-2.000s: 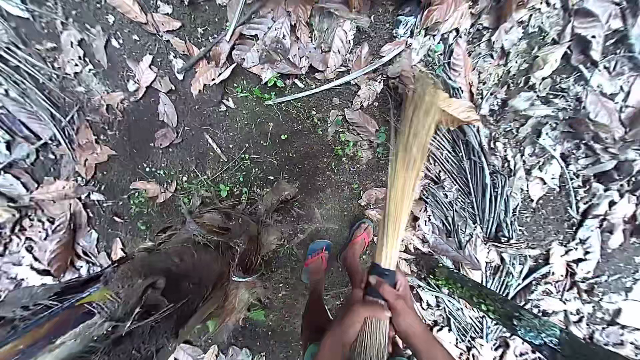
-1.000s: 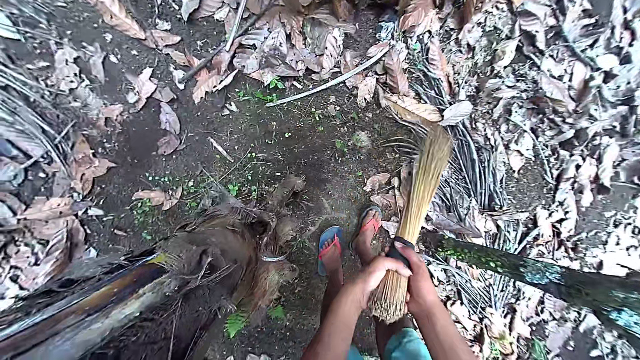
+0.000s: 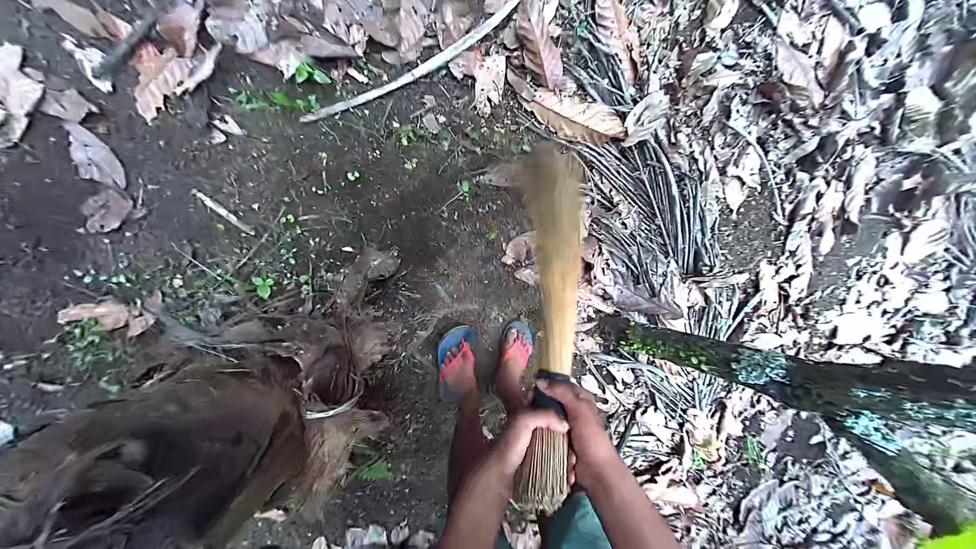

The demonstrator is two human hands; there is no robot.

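A stick broom (image 3: 560, 282), a bundle of thin tan ribs tied with a black band, points away from my body over the dirt. My left hand (image 3: 530, 435) grips it just below the band, from the left side. My right hand (image 3: 583, 419) closes around it from the right, at the band. The thick butt ends of the ribs show under both hands. The broom's far tip is blurred, close to a dry brown leaf (image 3: 576, 116). My feet in blue flip-flops (image 3: 456, 354) with red straps stand left of the broom.
A fibrous palm trunk (image 3: 191, 435) rises at the lower left. A mossy, lichened branch (image 3: 762, 364) crosses at the right. Dry fronds (image 3: 663, 206) and leaf litter (image 3: 808, 175) cover the right side. A pale curved stick (image 3: 415, 72) lies on the dirt ahead.
Both hands stay on the broom. Its tip has swung left compared with one second ago. The view has shifted closer to the ground.
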